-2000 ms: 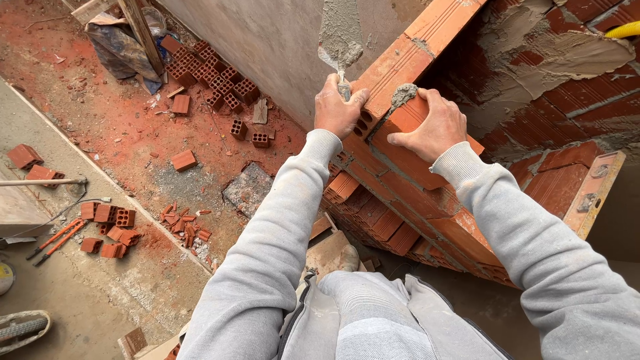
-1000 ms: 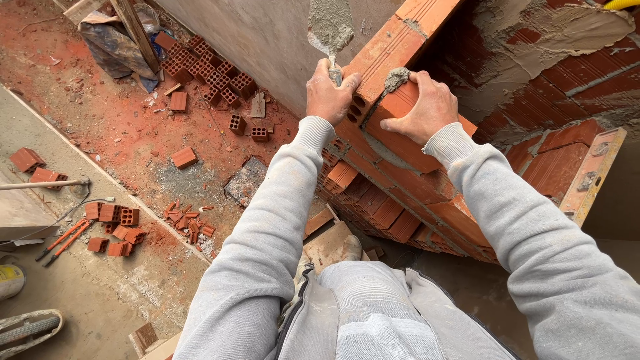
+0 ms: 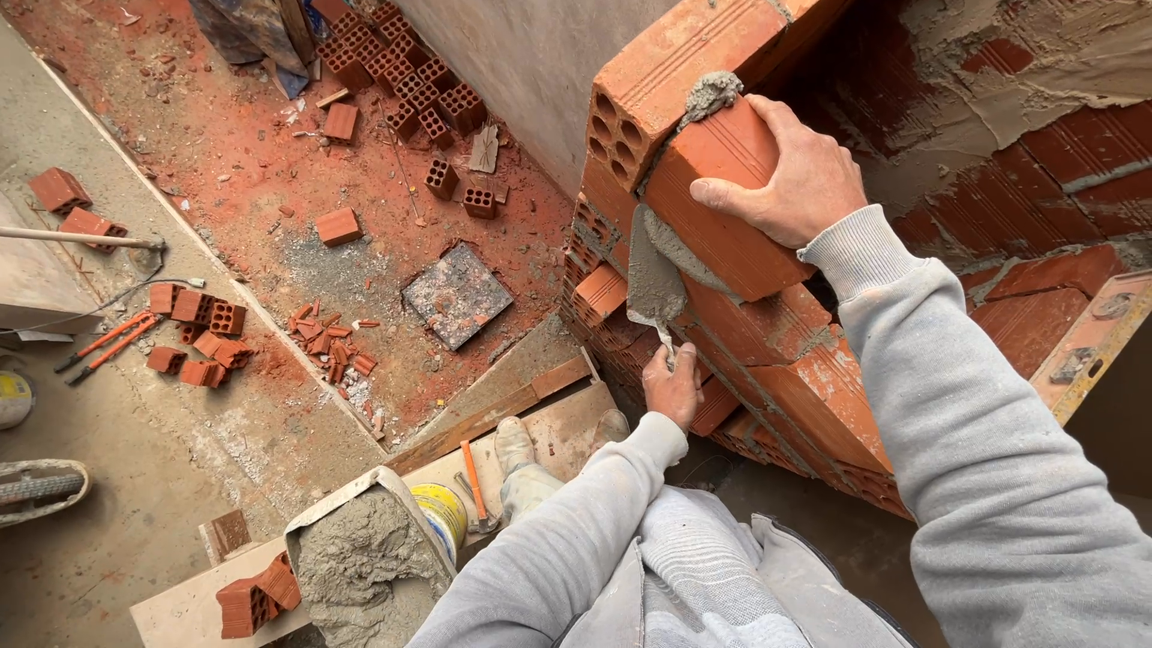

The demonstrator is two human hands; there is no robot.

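Observation:
My left hand grips the handle of a mortar-coated trowel, whose blade lies against the side of the brick wall, beside a joint with squeezed-out mortar. With thumb and fingers spread over it, my right hand holds a hollow clay brick at the wall top. A lump of mortar sits at that brick's upper end, against the neighbouring hollow brick, whose round holes face outward. Lower courses of the brick wall run down beneath both hands.
A tub of wet mortar stands at lower left near a hammer. A spirit level leans at right. My feet are on a board platform. Down on the ground lie stacked bricks, orange-handled bolt cutters and rubble.
My left hand and the trowel have moved from above the wall top down to the wall's side. My right hand stays on the brick. The view has shifted, bringing the mortar tub into sight.

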